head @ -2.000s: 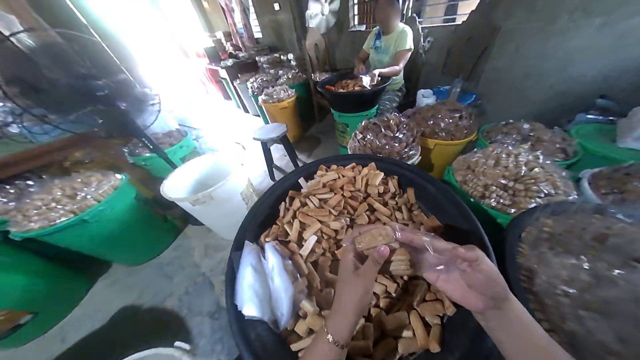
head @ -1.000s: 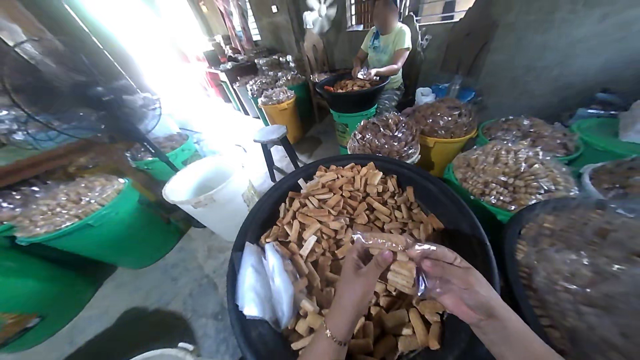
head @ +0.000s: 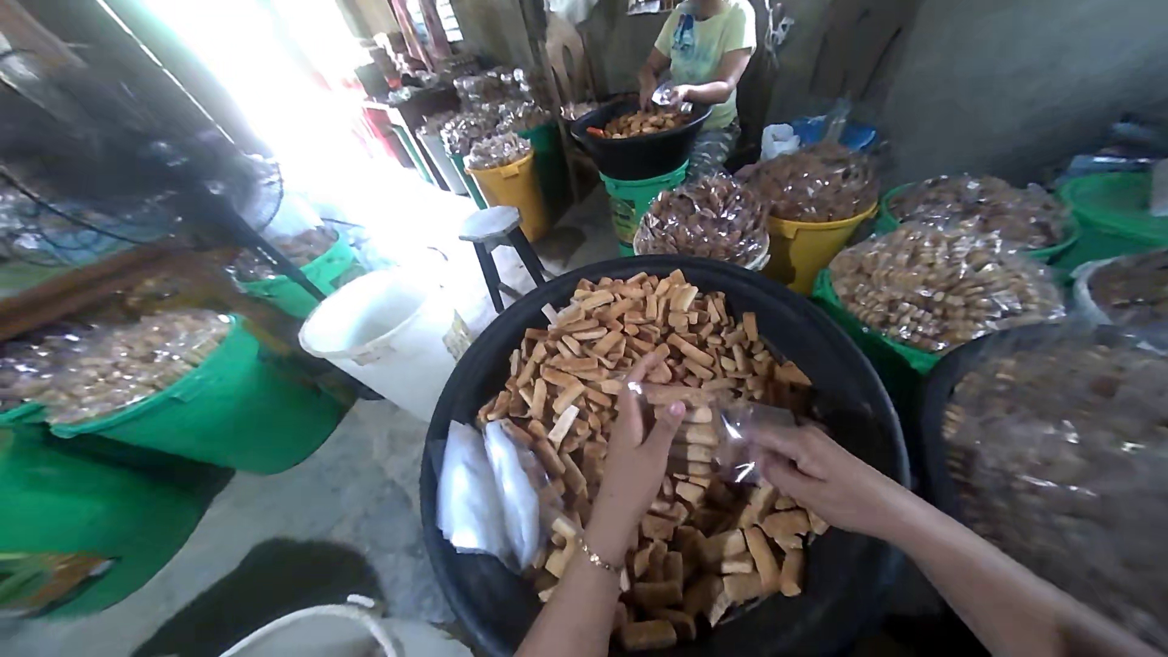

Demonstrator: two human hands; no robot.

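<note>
A large round black plastic basin (head: 844,365) holds a heap of brown baked sticks (head: 584,351). Over the heap, my left hand (head: 639,438) holds the left side of a clear plastic bag (head: 698,429) with several sticks inside. My right hand (head: 812,465) pinches the bag's loose end on the right. Two stacks of empty clear bags (head: 470,488) lie at the basin's left edge, on the sticks. A bracelet circles my left wrist.
A white bucket (head: 392,328) and a stool (head: 497,224) stand beyond the basin's left side. Green tubs (head: 201,401) of bagged sticks flank it, and a yellow tub (head: 808,251) stands behind. Across the room a co-worker (head: 707,64) handles a bag over another black basin (head: 639,155).
My right hand has gone from holding the bag's side close to my left hand to pinching its loose end, farther right. The bag now lies more stretched between both hands.
</note>
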